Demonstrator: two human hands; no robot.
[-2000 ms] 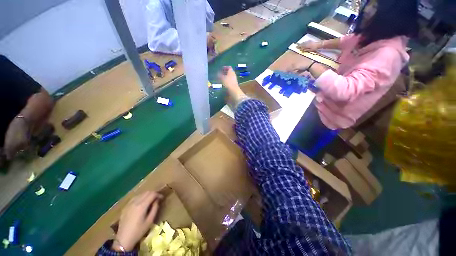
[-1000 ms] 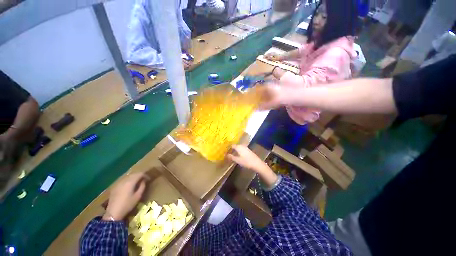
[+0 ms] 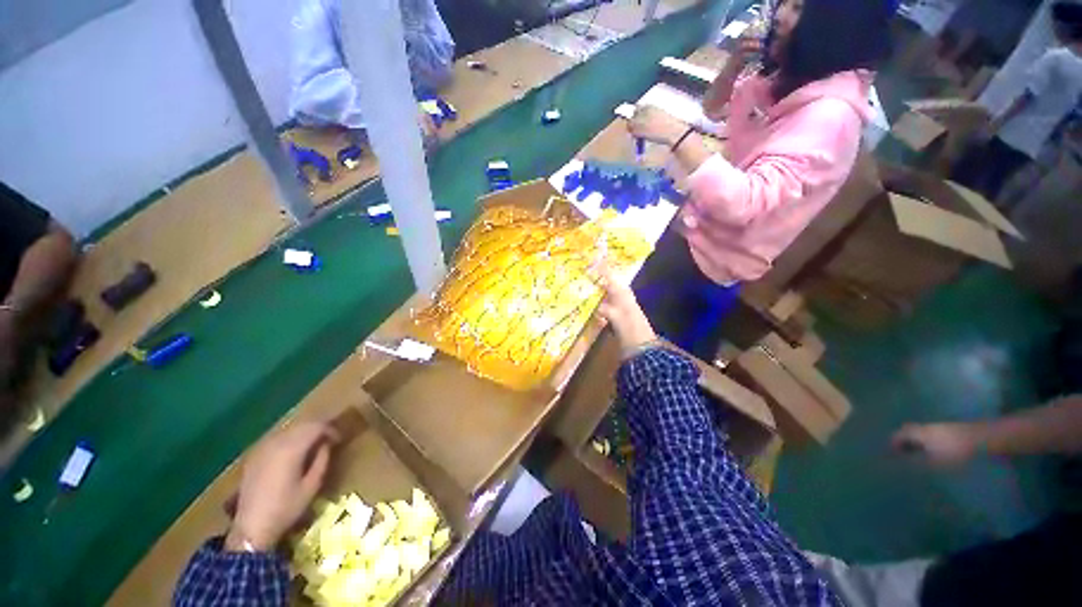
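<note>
A large shiny amber bundle of wired parts lies over the far end of a shallow cardboard tray, reaching toward the white sheet. My right hand is at the bundle's right edge, its fingers on it. Thin wires with a white end stick out at the bundle's left. My left hand rests at the left tray's upper left edge, fingers curled; whether it holds anything is hidden. Pale yellow paper slips are heaped in that tray.
A green conveyor belt carries blue battery packs and slips. A grey post stands beside it. A person in pink sits at the right near a pile of blue packs. Open cartons stand at lower right. Another person's hand is at far right.
The other person's arm has let go of the amber bundle and drawn back right. My right hand has moved up along the bundle's right edge. Packs on the belt have shifted slightly left in view.
</note>
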